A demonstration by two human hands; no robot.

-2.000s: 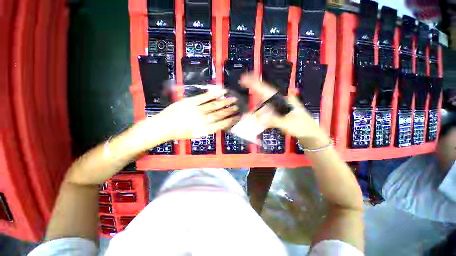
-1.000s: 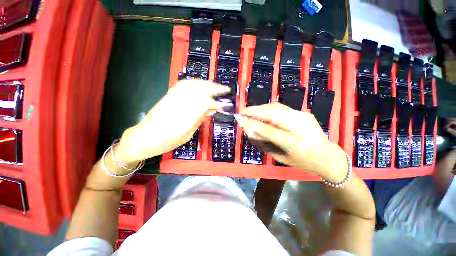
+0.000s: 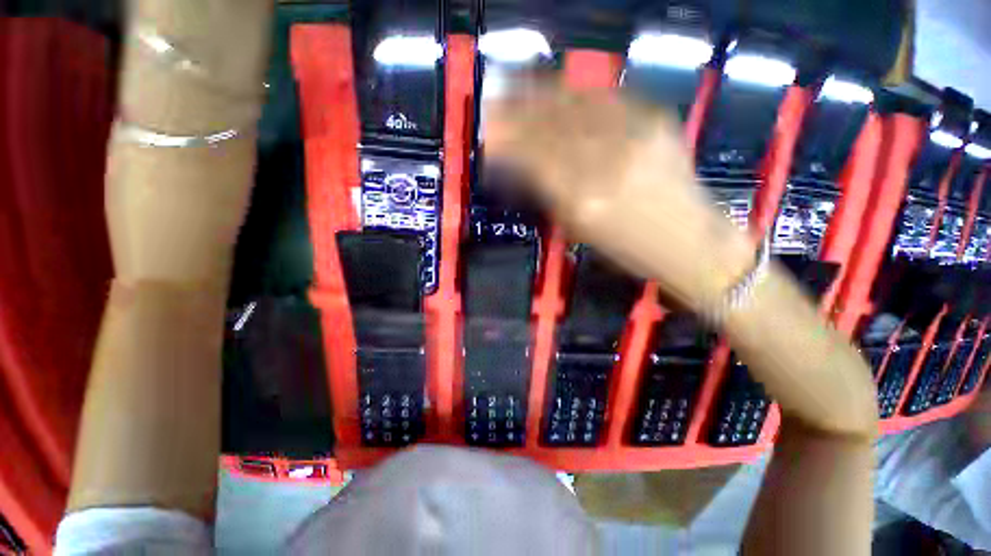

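Observation:
Open black flip phones (image 3: 400,193) lie in two rows in the red foam tray (image 3: 326,98), with keypads and "4G" marks showing. My right hand (image 3: 581,136) is blurred over the upper half of the second phone from the left in the back row. Its fingertips and anything under them cannot be made out. My left forearm reaches up at the left, with bracelets at the wrist, and the left hand is beyond the top edge. Bright glare bands cross the upper phone halves.
Stacked red trays (image 3: 49,250) stand at the far left, blurred. The dark green mat (image 3: 277,369) shows beside the phone tray. Another red tray with open phones (image 3: 924,234) continues at the right. Part of a person in pale clothing is at the lower right.
The view has moved closer over the phones. My hands have parted: the left has gone up out of the picture, and the right has moved up to the back row.

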